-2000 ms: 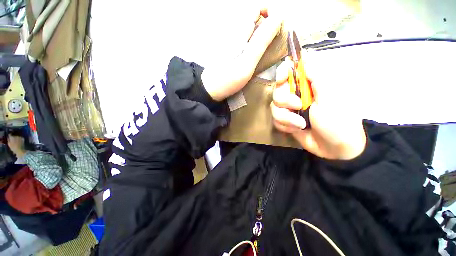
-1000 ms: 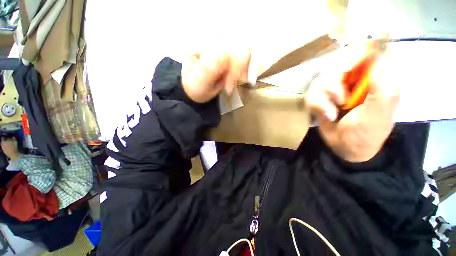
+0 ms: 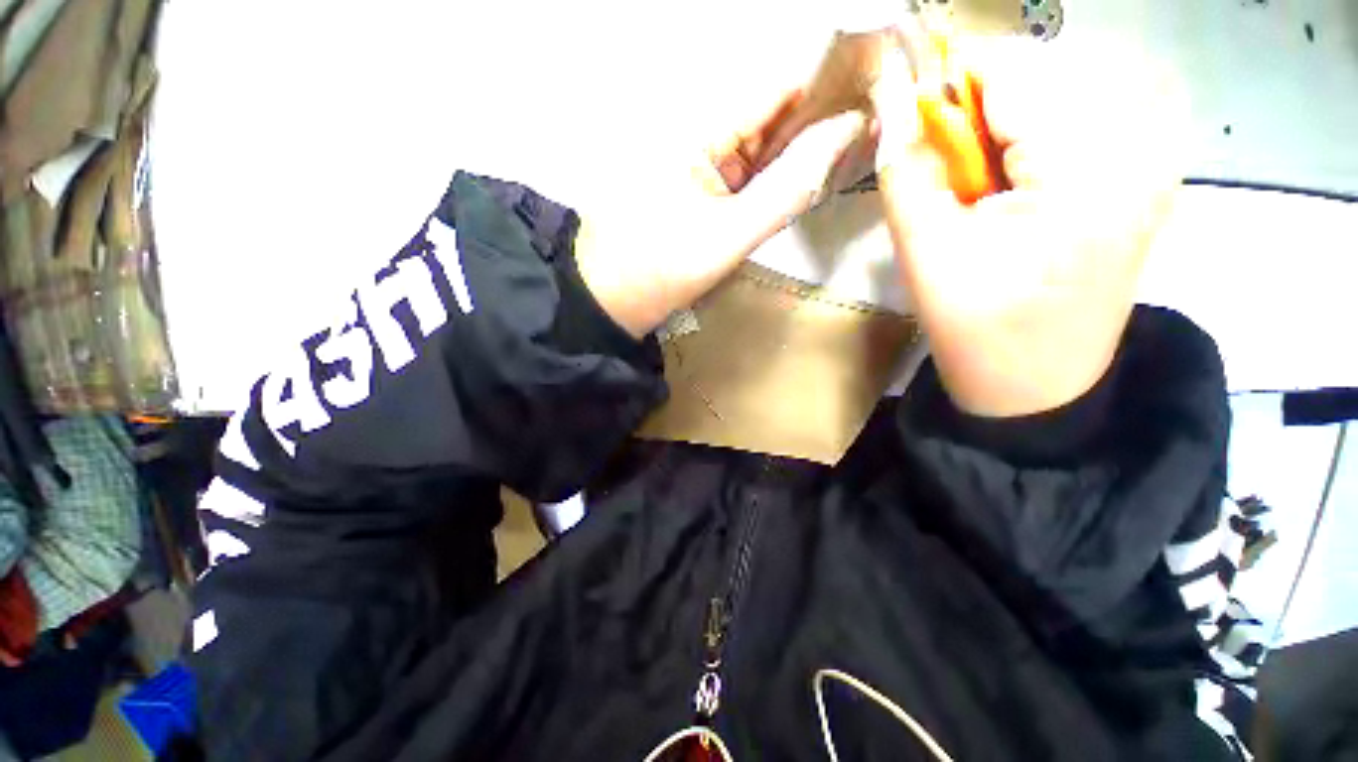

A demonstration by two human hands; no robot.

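The tan-brown garment panel (image 3: 789, 365) lies at the white table's near edge and hangs towards my lap. A raised part of the cloth (image 3: 845, 78) stands between my hands. My left hand (image 3: 715, 223) pinches this cloth at its fingertips. My right hand (image 3: 1028, 238) holds the orange-handled thread snips (image 3: 958, 142) near the same spot, beside my left fingertips. The blades are washed out by glare, so I cannot tell if they touch the cloth. A pale layer (image 3: 834, 243) shows between the hands.
The white table (image 3: 373, 119) spreads around the work, with a dark seam line (image 3: 1281, 189) at the right. Brown and checked cloth pieces (image 3: 75, 268) hang at the left. A blue item (image 3: 161, 707) lies low at the left. White cables (image 3: 879, 700) loop on my chest.
Both hands have moved up and come together at the raised cloth, the right one leftward with the snips. The near panel edge has shifted. The view has turned slightly to the right.
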